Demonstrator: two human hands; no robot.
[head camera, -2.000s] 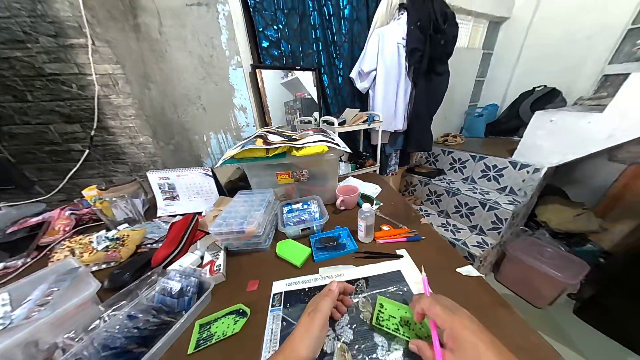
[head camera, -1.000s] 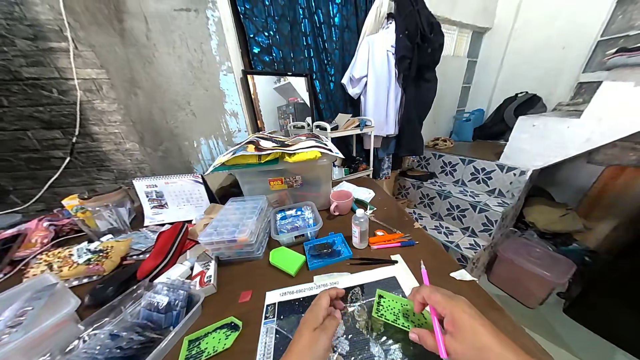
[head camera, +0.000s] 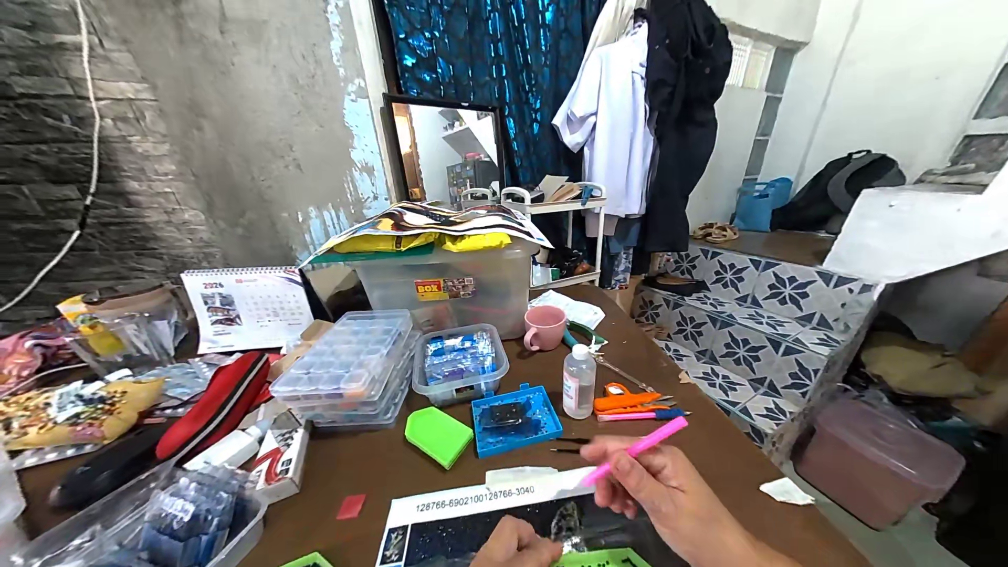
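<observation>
My right hand (head camera: 657, 488) holds a pink diamond-painting pen (head camera: 635, 451) between thumb and fingers, tilted above the canvas. My left hand (head camera: 516, 543), fingers curled, rests low on the dark printed diamond-painting canvas (head camera: 465, 529); whether it grips anything cannot be told. A green tray with dark beads (head camera: 602, 558) lies between the hands at the bottom edge, mostly cut off. Black tweezers (head camera: 568, 450) lie behind the canvas, near my right fingers. A blue open case (head camera: 517, 425) and a bright green tray (head camera: 439, 437) are further back.
Stacked clear bead organizers (head camera: 346, 366), a tub of packets (head camera: 461, 364), a pink mug (head camera: 545, 327), a bottle (head camera: 579, 382) and orange scissors (head camera: 626, 399) stand or lie behind. A clear bin of bead bags (head camera: 189, 512) is at left, a red wax square (head camera: 351, 506) beside the canvas.
The pen was nearly upright with its tip end raised; now it leans across my right hand, which has turned. My left hand's fingers have curled in. The view has tilted up.
</observation>
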